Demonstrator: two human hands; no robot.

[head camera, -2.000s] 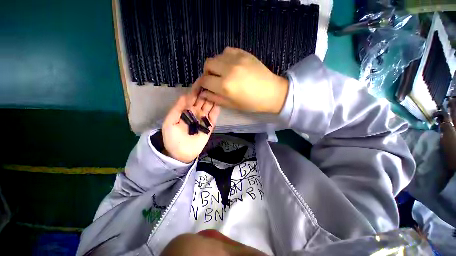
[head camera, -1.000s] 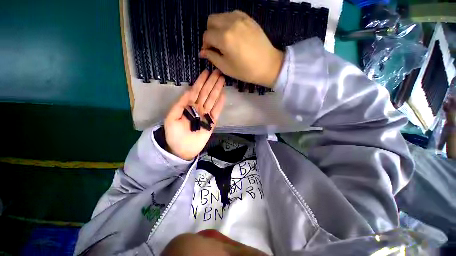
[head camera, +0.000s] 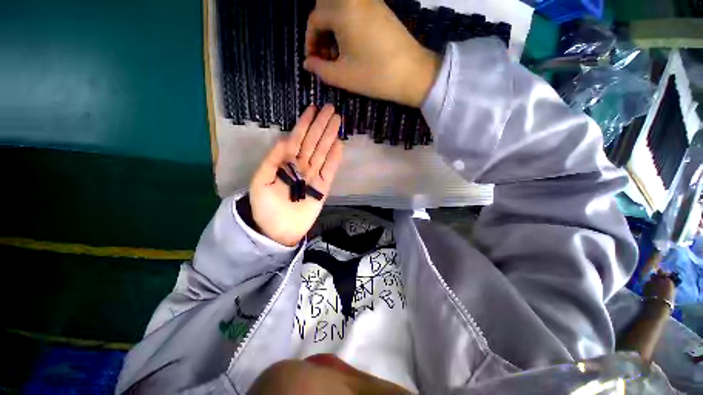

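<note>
Long glossy black strips lie side by side on a white lining sheet, their near ends towards me. My left hand is palm up with its fingers spread, over the near part of the sheet. Several small black fittings lie in its palm. My right hand is above the strips, further from me than my left fingertips. Its thumb and fingers are curled together. Whether it pinches a fitting is hidden. Its sleeve covers the right part of the strips.
A clear plastic bag lies to the right, with a blue object behind it. Further right is another sheet of black strips. Another person's arm shows at lower right. A tan board edge borders my sheet.
My right hand has moved from beside my left fingertips to further up over the strips. My left hand stays palm up. The sheet and strips appear shifted slightly right in the view.
</note>
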